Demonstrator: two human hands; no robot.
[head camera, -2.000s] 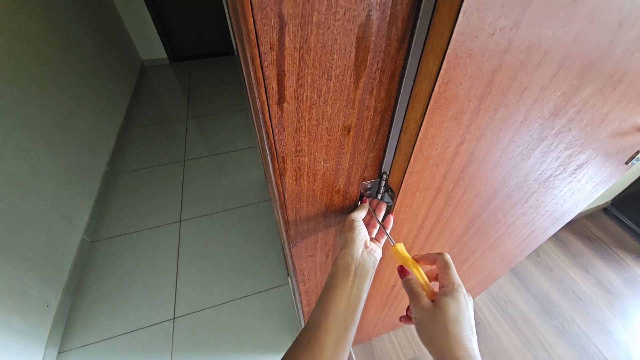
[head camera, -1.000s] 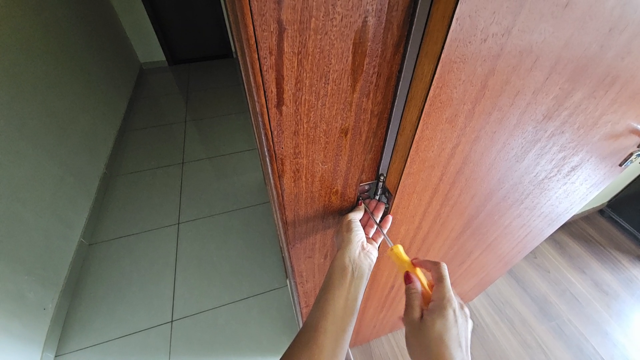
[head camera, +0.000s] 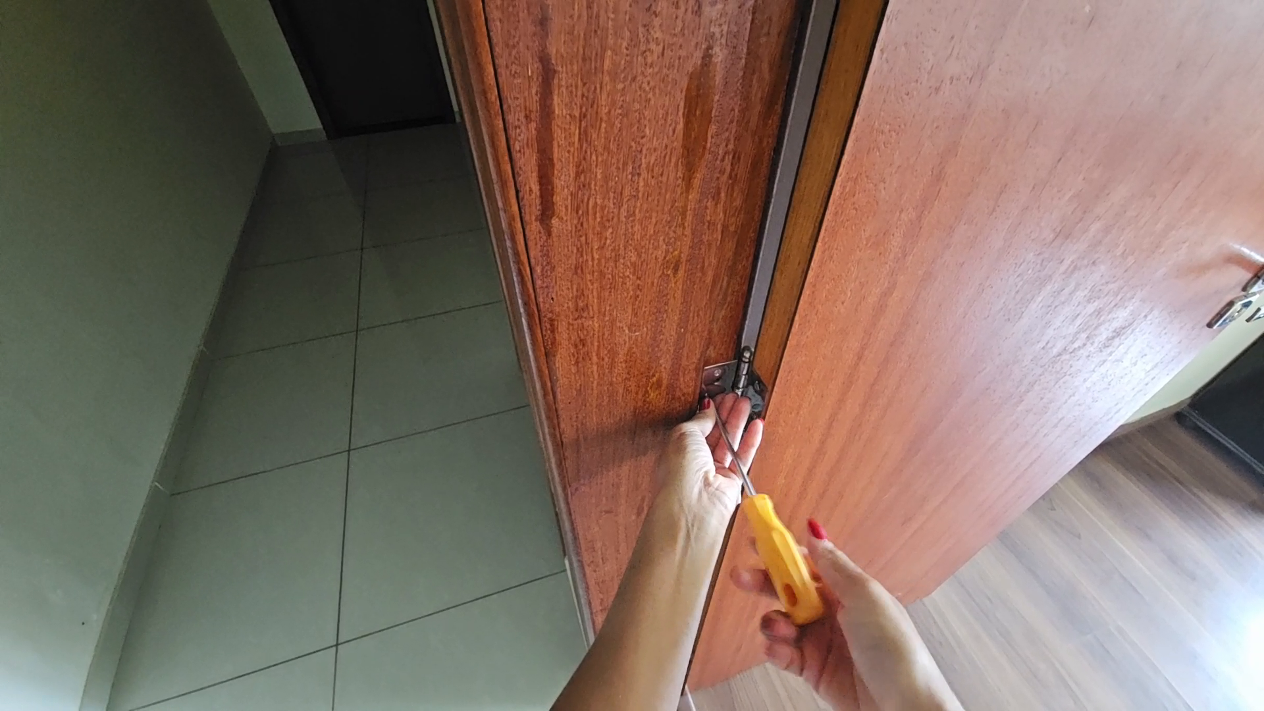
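A metal door hinge (head camera: 743, 375) joins the wooden door frame (head camera: 632, 247) to the edge of the open wooden door (head camera: 987, 247). My left hand (head camera: 713, 449) is at the hinge's lower part, its fingers around the tip end of the screwdriver's shaft and partly covering the hinge. The screwdriver (head camera: 780, 558) has a yellow handle and a thin metal shaft that points up and left to the hinge. Around the handle, the fingers of my right hand (head camera: 829, 612) are loosely spread, with the thumb raised off it. The screwdriver's tip and any screw under it are hidden.
The door's metal handle (head camera: 1232, 310) is at the far right. A grey tiled floor (head camera: 444, 375) and a wall (head camera: 109, 296) lie left of the frame, with a dark door (head camera: 365, 59) beyond. Wood-look flooring (head camera: 1086, 553) and a dark object (head camera: 1229, 405) are at the lower right.
My right hand's fingers have loosened from the screwdriver handle, and the thumb has lifted away. My left hand stays at the hinge.
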